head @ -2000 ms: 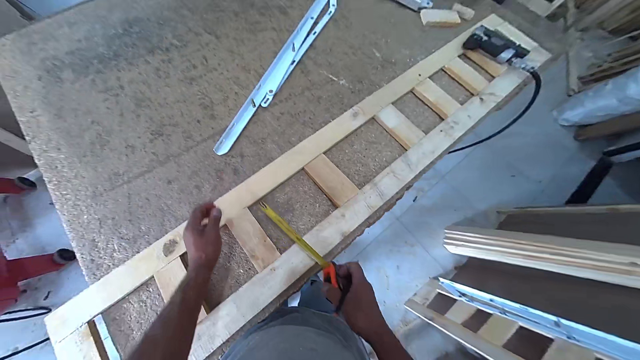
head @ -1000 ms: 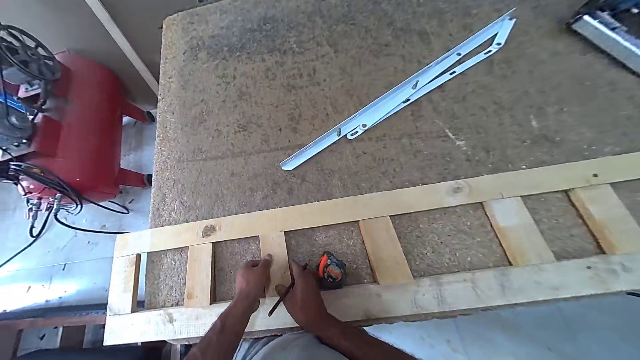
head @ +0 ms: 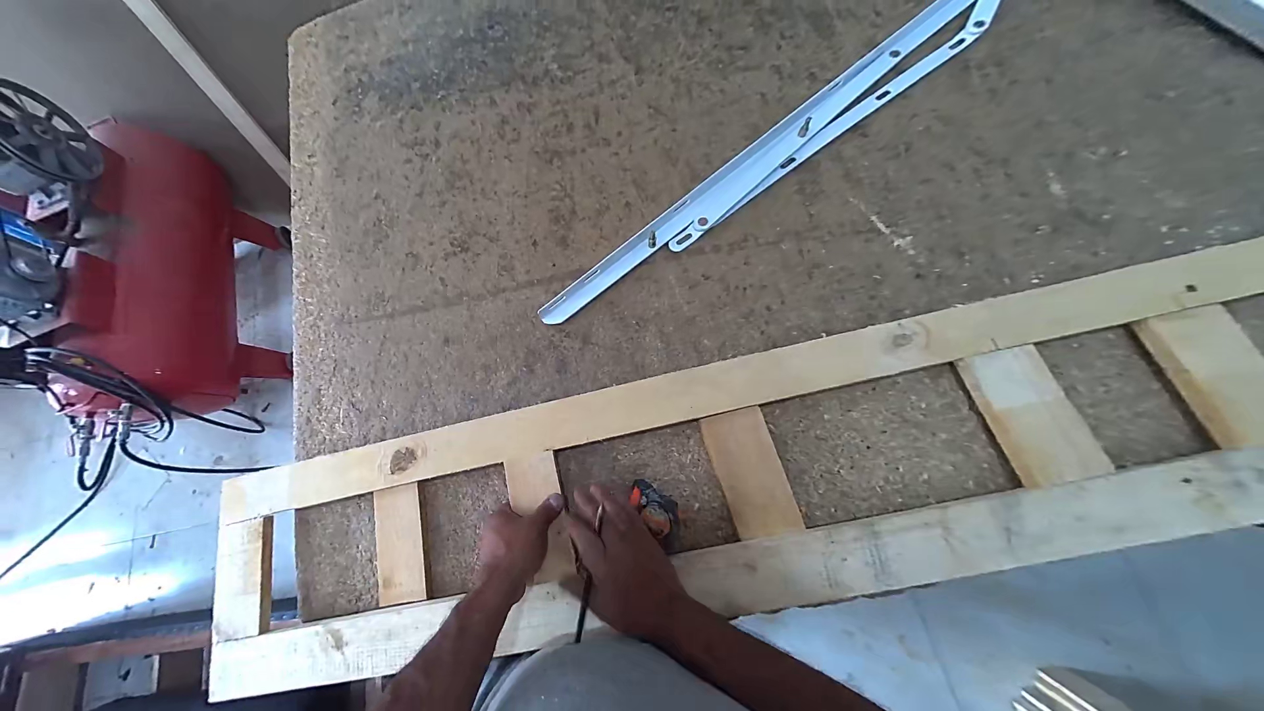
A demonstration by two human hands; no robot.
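Observation:
A long wooden frame of two rails (head: 652, 407) joined by several slats lies along the table's near edge. My left hand (head: 518, 543) grips the left edge of one short wooden slat (head: 533, 482), its thumb on top. My right hand (head: 622, 568) is at the same slat's right side, with a thin dark pencil-like stick (head: 584, 607) between its fingers. Just right of that hand, a black and orange tape measure (head: 655, 509) rests on the board between two slats. The slat's lower part is partly hidden by my hands.
A white slotted metal bracket arm (head: 731, 188) lies across the particleboard tabletop (head: 444, 217). On the floor at the left stands a red air compressor (head: 163, 267) with black hoses (head: 197, 469). Wooden pieces (head: 1066, 691) are at the bottom right, below the table.
Two seconds ago my right hand held the tape measure with its yellow blade out; now it lies on the board. My left hand has gone from the far rail to a slat. The view has shifted left.

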